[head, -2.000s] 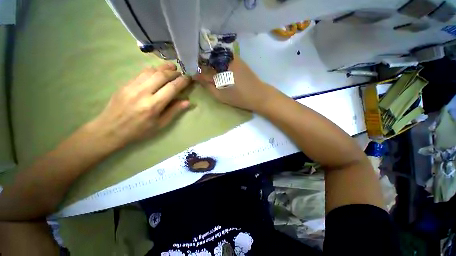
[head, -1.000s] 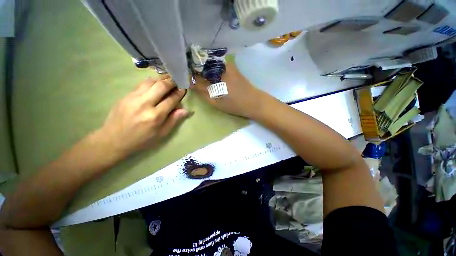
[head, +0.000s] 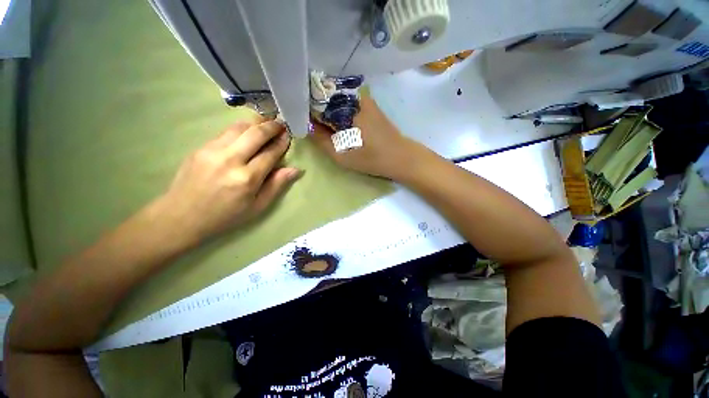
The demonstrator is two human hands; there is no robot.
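Observation:
The olive-green garment panel (head: 109, 101) spreads over the left and middle of the white table. My left hand (head: 229, 171) lies on the panel, palm down, with its fingertips pressing the cloth beside the presser foot area. My right hand (head: 365, 144) is at the cloth on the other side of the sewing machine head (head: 272, 54), its fingertips hidden behind the head and the ribbed white knob (head: 347, 139). The needle and presser foot are mostly hidden by the head and my fingers.
A yellow-orange box (head: 576, 179) of green strips (head: 622, 155) stands at the right. Yellow-orange handles (head: 449, 61) lie behind the head. A dark-edged worn hole (head: 316, 266) is near the table's front edge (head: 389, 237). Cloth heaps (head: 466, 311) lie below right.
The camera view shifts slightly between frames. Both hands stay close to the machine head, and my left hand sits slightly lower in view than two seconds ago. The cloth shows no clear movement.

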